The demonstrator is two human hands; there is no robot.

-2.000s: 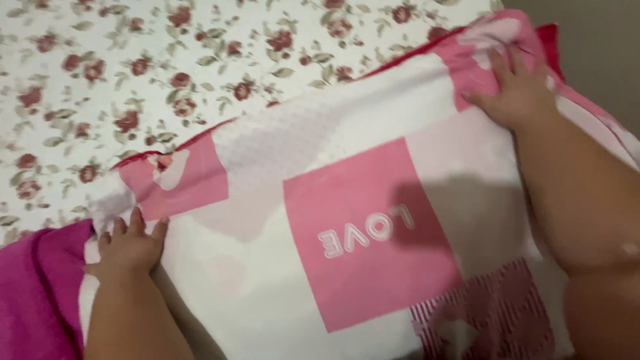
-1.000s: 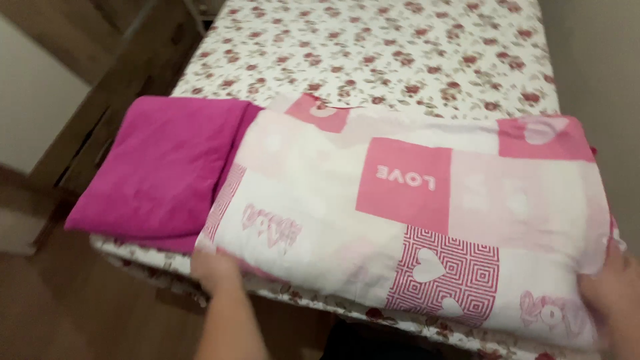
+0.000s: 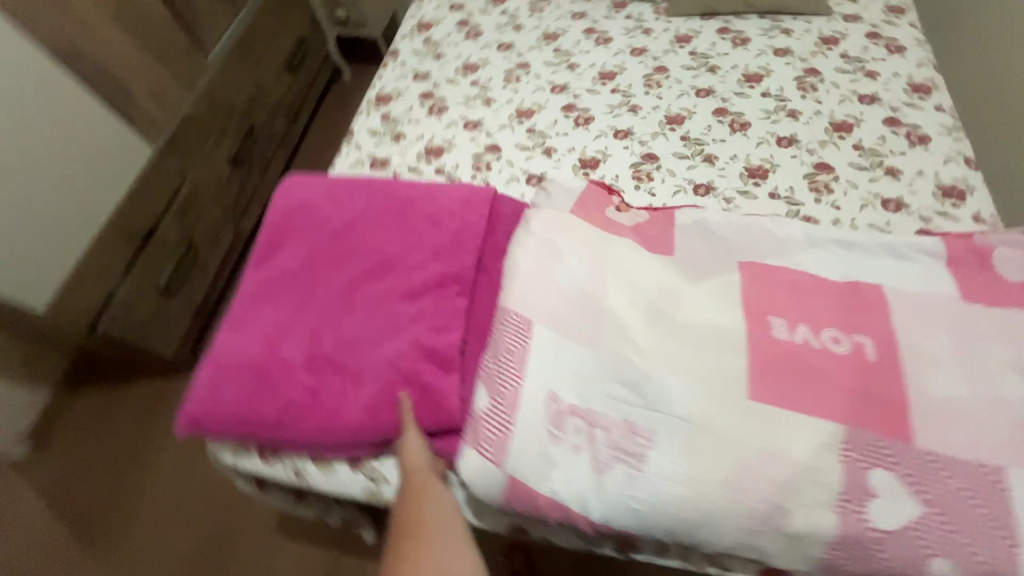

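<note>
A folded magenta blanket (image 3: 344, 296) lies on the near left corner of a bed with a rose-print sheet (image 3: 680, 104). Beside it, to the right, a folded pink and white patchwork-print cover (image 3: 688, 352) with hearts and lettering spreads past the right edge of the view. My left hand (image 3: 418, 436) is at the near edge of the magenta blanket, close to the gap between the two folded pieces. It is blurred, with a finger over the magenta cloth; whether it grips anything does not show. My right hand is out of view.
A wooden chest with drawers (image 3: 192, 232) stands along the left side of the bed, with a strip of brown floor (image 3: 120, 480) between. A beige item (image 3: 748, 6) lies at the far end of the bed. A wall (image 3: 960, 80) borders the right side.
My left hand has moved from the patchwork cover's near left corner to the magenta blanket. My right hand, earlier at the cover's right end, has left the view.
</note>
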